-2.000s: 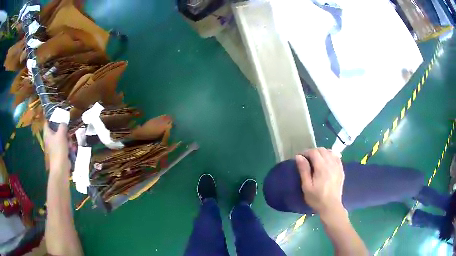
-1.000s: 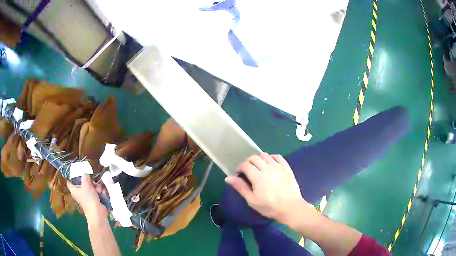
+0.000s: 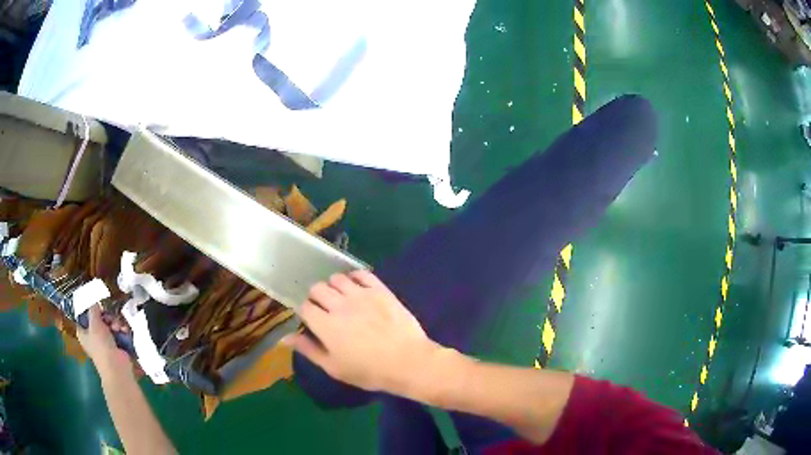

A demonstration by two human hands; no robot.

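My left hand (image 3: 107,342), at the lower left, is closed around the bar (image 3: 44,286) of the rack of hanging brown leather pieces (image 3: 240,324). White rag strips (image 3: 147,333) are knotted on the bar beside it. My right hand (image 3: 360,329) has its fingers curled over the near end of the long cream rail (image 3: 231,218). Its palm underside is hidden. The rail slants to the upper left, over part of the leather. A long dark blue rounded shape (image 3: 533,209) extends to the upper right from under my right hand.
A white cloth cover (image 3: 373,80) with grey-blue strips (image 3: 285,82) lies across the top; a white tie (image 3: 450,192) hangs from its corner. A beige body (image 3: 40,151) with a pale ribbon (image 3: 75,164) is at left. Yellow-black tape (image 3: 553,320) crosses the green floor (image 3: 662,240).
The view has turned, and the rail, my right hand and the cloth appear farther left. The rail now overlaps more of the leather rack. Both hands keep their holds.
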